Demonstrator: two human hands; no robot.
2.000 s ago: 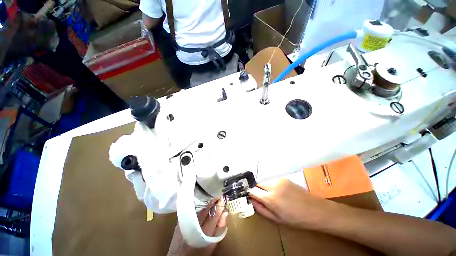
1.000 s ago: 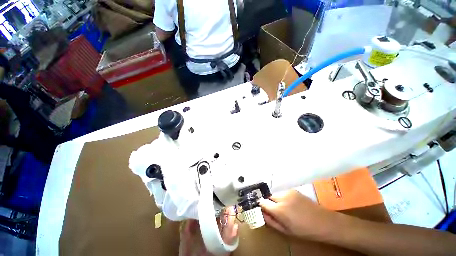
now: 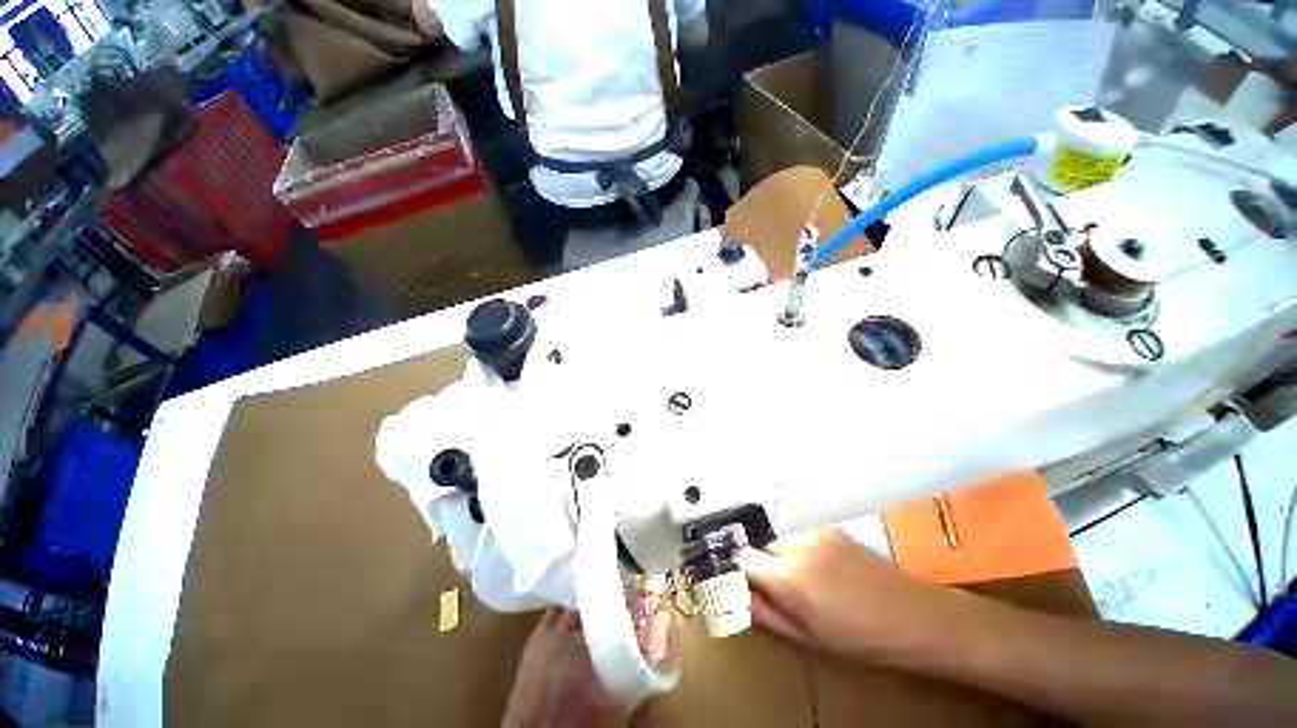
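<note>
A large brown panel (image 3: 313,569) lies flat on the white table under the white sewing machine (image 3: 854,413). A small yellow tab (image 3: 450,610) sits on it. My left hand (image 3: 569,676) lies on the panel at the bottom centre, partly hidden behind the machine's curved white guard; its grip is not clear. My right hand (image 3: 804,583) is beside the needle area, its fingertips at a small dark part with a pale ribbed piece (image 3: 723,597); whether it grips it is not clear. An orange piece with a zipper (image 3: 981,531) lies right of my right hand, partly under the arm.
A person (image 3: 590,100) in a white top stands beyond the table. A carton with red edging (image 3: 377,171) and a blue tube (image 3: 925,185) on the machine arm are in view. A thread bobbin (image 3: 1124,263) sits on the arm. White paper (image 3: 1138,569) lies at the right.
The view has shifted, so the machine appears further right than at first. My left hand's fingers show less beside the guard. My right hand stays by the needle area. The person beyond has moved slightly.
</note>
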